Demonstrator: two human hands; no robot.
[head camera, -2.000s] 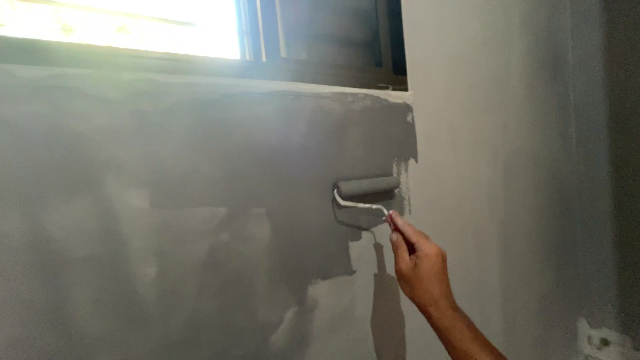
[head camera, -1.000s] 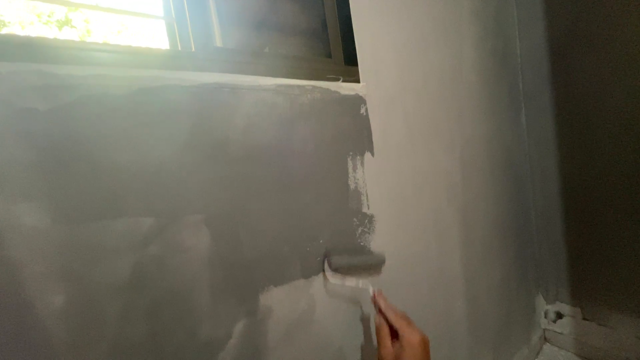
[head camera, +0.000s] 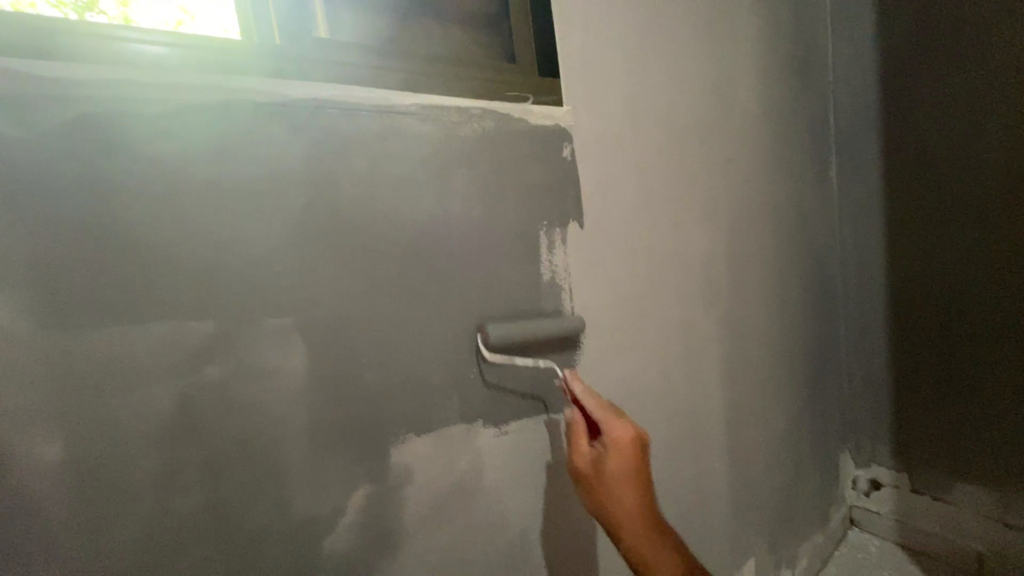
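My right hand (head camera: 612, 456) grips the dark red handle of a paint roller (head camera: 534, 332), low and right of the middle of the view. The roller's sleeve, coated in grey paint, lies level against the wall at the right edge of the dark grey painted area (head camera: 360, 216). A bent metal frame joins sleeve and handle. Below the roller is a lighter patch of wall (head camera: 472, 480) with a ragged upper border, crossed by the shadow of hand and tool. Thin pale streaks show through the grey above the sleeve. My left hand is out of view.
A window with a dark frame (head camera: 400, 68) spans the upper left, bright daylight coming through it. A pale wall section (head camera: 664, 200) stands to the right, running to a corner. At the lower right, a rough broken spot (head camera: 868, 484) sits above a ledge (head camera: 904, 524).
Over the last second the roller in my right hand has moved up the wall from a lower spot. Dark grey now covers more of the wall beneath the roller than two seconds ago.
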